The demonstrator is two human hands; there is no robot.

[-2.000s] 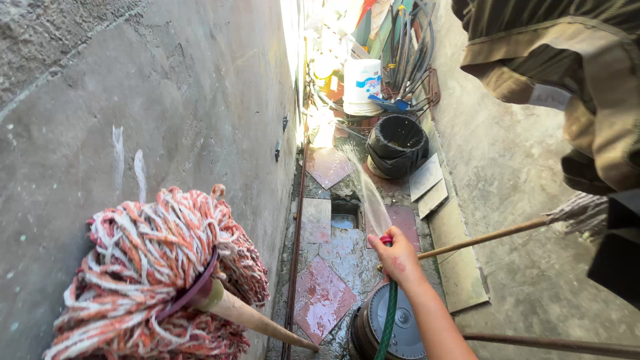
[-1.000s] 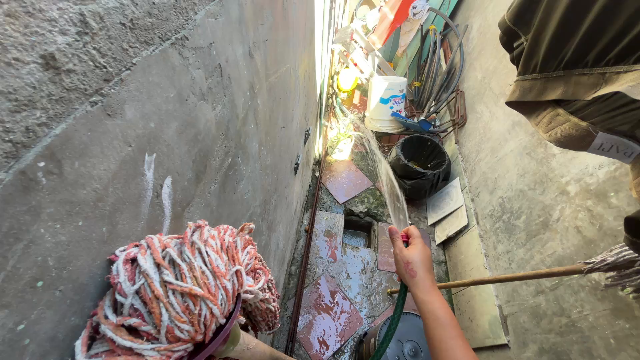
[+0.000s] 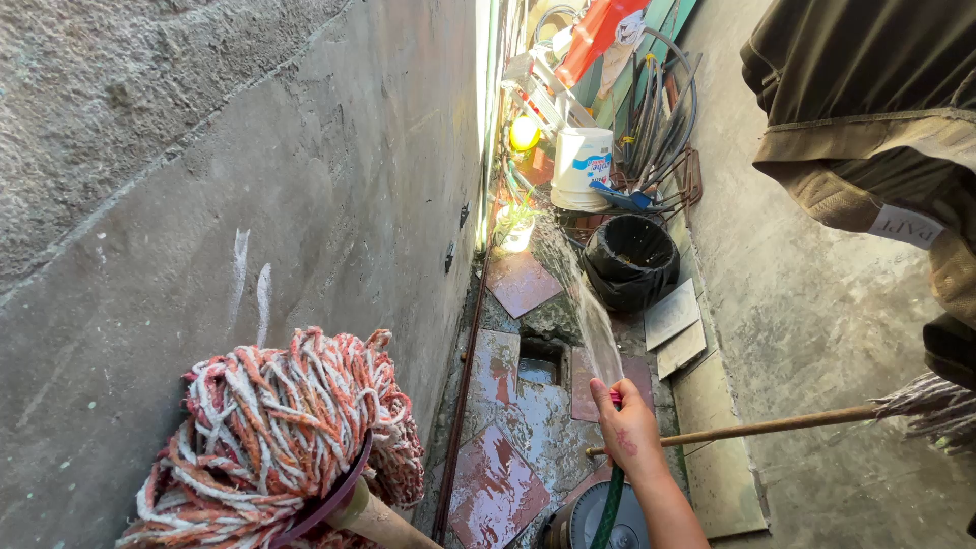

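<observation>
My right hand (image 3: pixel 629 427) grips the end of a green garden hose (image 3: pixel 608 507), thumb near its pink tip. A fan of water (image 3: pixel 591 313) sprays from it up the passage, toward a potted plant (image 3: pixel 515 225) in bright light. Below the hand sits a lidded round bucket (image 3: pixel 587 518), partly behind the hose and forearm. A red and white string mop (image 3: pixel 282 435) stands head up at the lower left, its wooden handle running down out of view. My left hand does not show.
Wet tiles (image 3: pixel 499 488) surround a square drain hole (image 3: pixel 541 362). Beyond stand a black-lined bin (image 3: pixel 631 263), a white bucket (image 3: pixel 581 168) and coiled hoses (image 3: pixel 659 114). A wooden pole (image 3: pixel 762 425) crosses at right. Dark clothing (image 3: pixel 869 91) hangs upper right; a concrete wall (image 3: pixel 366 191) rises left.
The water stream, which was narrower two seconds ago, now spreads farther up the passage, by the potted plant. My right hand keeps its hold on the hose. The view has shifted somewhat.
</observation>
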